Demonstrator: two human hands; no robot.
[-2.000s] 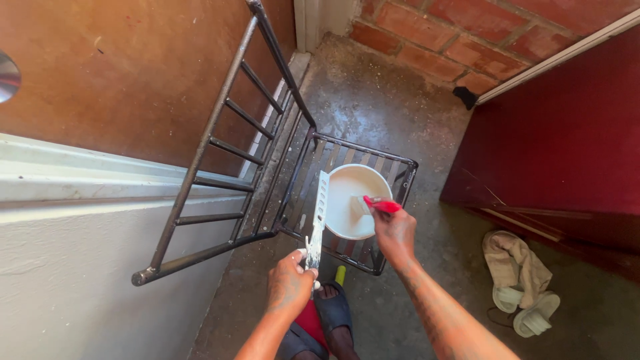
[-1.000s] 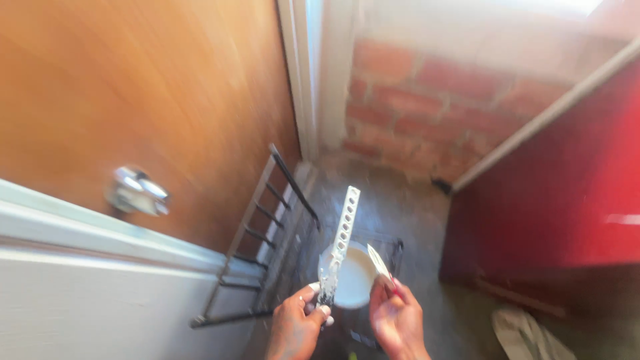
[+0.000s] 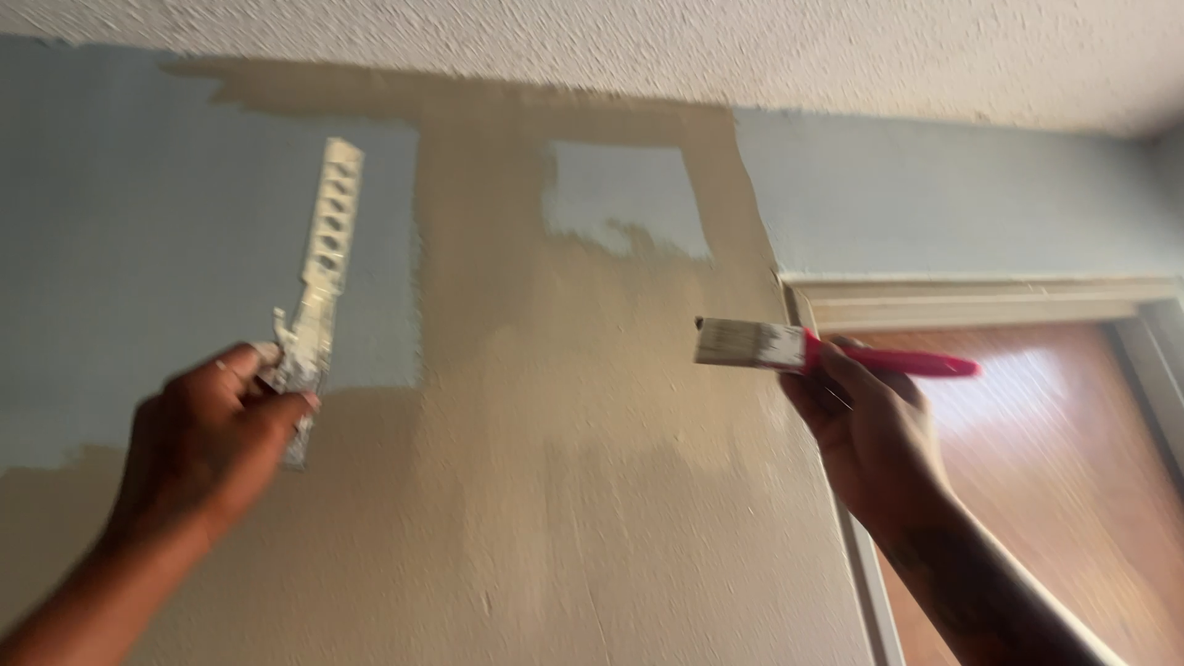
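Observation:
My left hand (image 3: 217, 435) is closed round the lower end of a paint-smeared strip with a row of holes (image 3: 324, 250), held upright; its exact kind I cannot tell. My right hand (image 3: 869, 416) grips a flat paintbrush (image 3: 754, 344) by its red handle, with the bristles pointing left and paint on them. Behind both hands is a wall (image 3: 555, 416), largely coated in beige paint. Blue-grey patches show at the left, in a small block near the top, and above the door frame. The bristles look apart from the wall, though the depth is hard to judge.
A textured white ceiling (image 3: 592, 46) meets the wall along the top. On the right stands a pale door frame (image 3: 980, 301) around a brown wooden door (image 3: 1036, 444), close behind my right hand and the brush handle.
The view has swung up from the floor, the white bucket and the metal-framed chair to the upper wall. Both hands have risen, still holding the strip and the brush. Two seconds ago the brush was at the bucket.

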